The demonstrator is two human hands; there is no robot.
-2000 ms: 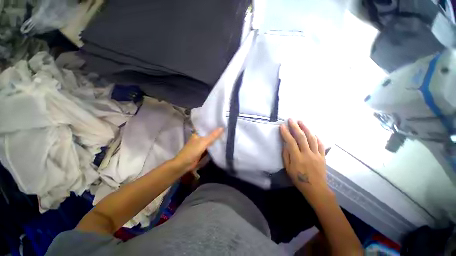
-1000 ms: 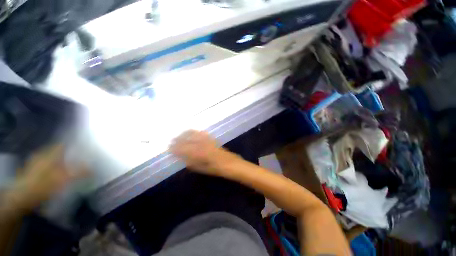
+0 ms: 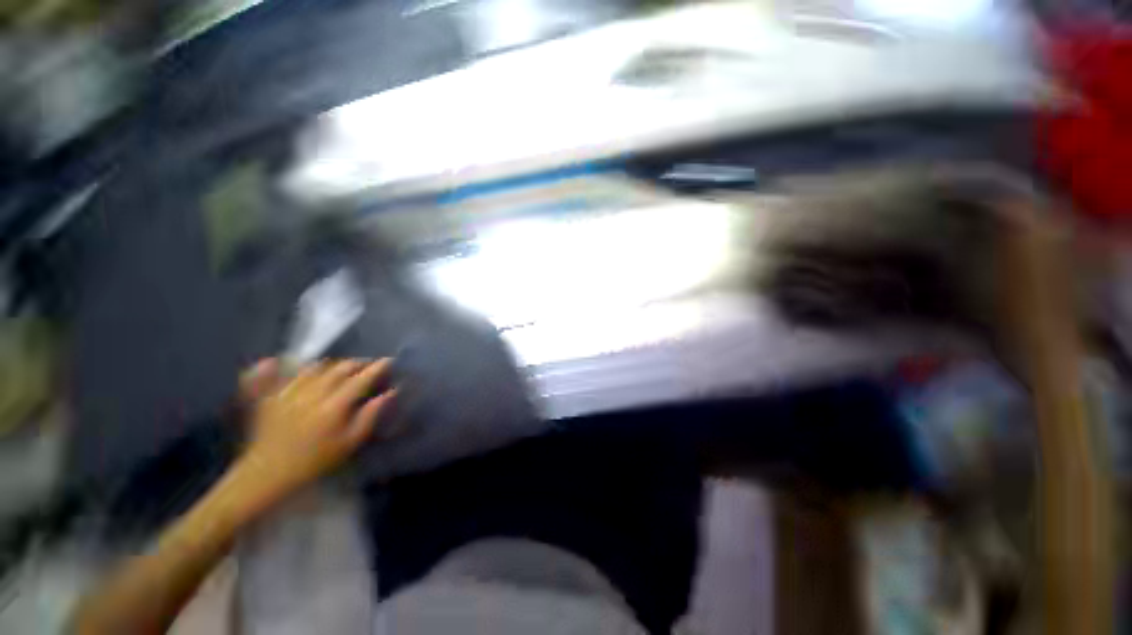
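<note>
The whole view is blurred by motion. A dark charcoal cloth panel (image 3: 453, 378) lies on the white machine table at centre left, its rounded edge towards the right. My left hand (image 3: 317, 416) rests on its left part, palm down with fingers apart. A small white piece (image 3: 328, 313) shows just above the fingers. My right arm reaches up the right side. My right hand (image 3: 1024, 242) is a smear beside a dark heap, and its fingers and anything in them cannot be made out.
The white sewing machine (image 3: 546, 186) with a blue stripe stands beyond the panel. More dark cloth (image 3: 149, 298) lies at left. A dark brownish heap (image 3: 869, 254) lies at the machine's right end. A red thing (image 3: 1099, 124) is at upper right.
My right hand has left the table's front edge and moved far right and up. My left hand now lies on a dark panel. The view has shifted; the pale cloth side seen earlier is out of sight.
</note>
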